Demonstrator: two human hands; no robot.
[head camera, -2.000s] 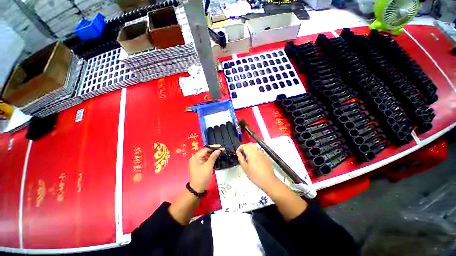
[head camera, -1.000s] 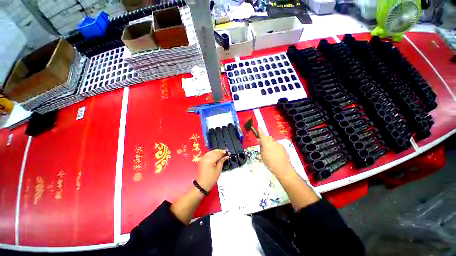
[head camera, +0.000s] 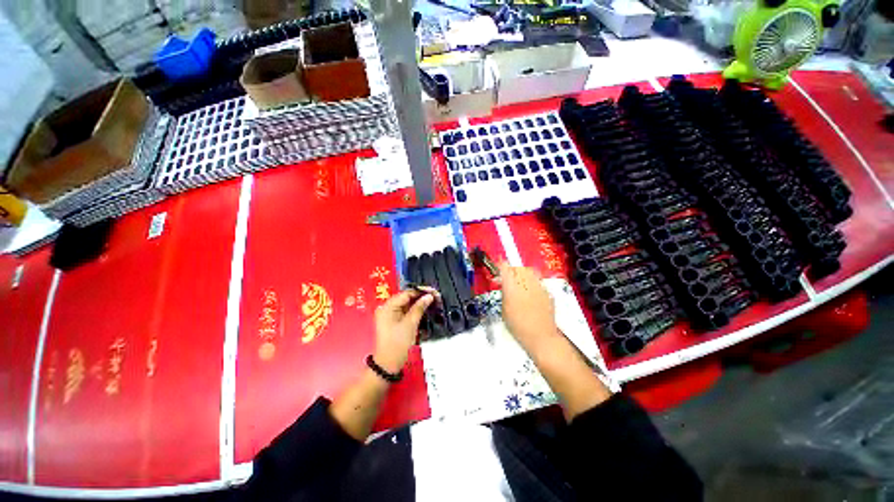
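Several black tubular parts (head camera: 450, 284) lie side by side in the blue bin (head camera: 401, 242), their near ends sticking out over its front edge. My left hand (head camera: 400, 319) is at the left tubes, thumb and finger pinched on a small dark piece too small to make out. My right hand (head camera: 525, 302) is closed around the handle of a hammer (head camera: 484, 263), its dark head just right of the bin. The white work cloth (head camera: 480, 368) with dark floral print lies under the tube ends and my hands.
Long rows of black tubular parts (head camera: 627, 275) lie at right. A white parts tray (head camera: 480, 206) with small black caps is beyond the bin, near a grey post (head camera: 409, 118). Stacked trays (head camera: 211, 142) and cardboard boxes (head camera: 83, 147) are at back left; a green fan (head camera: 784, 44) is far right.
My right hand left the tube ends and took hold of the hammer; its head has since lowered slightly. My left hand has shifted slightly left from one second ago, still pinching at the tubes.
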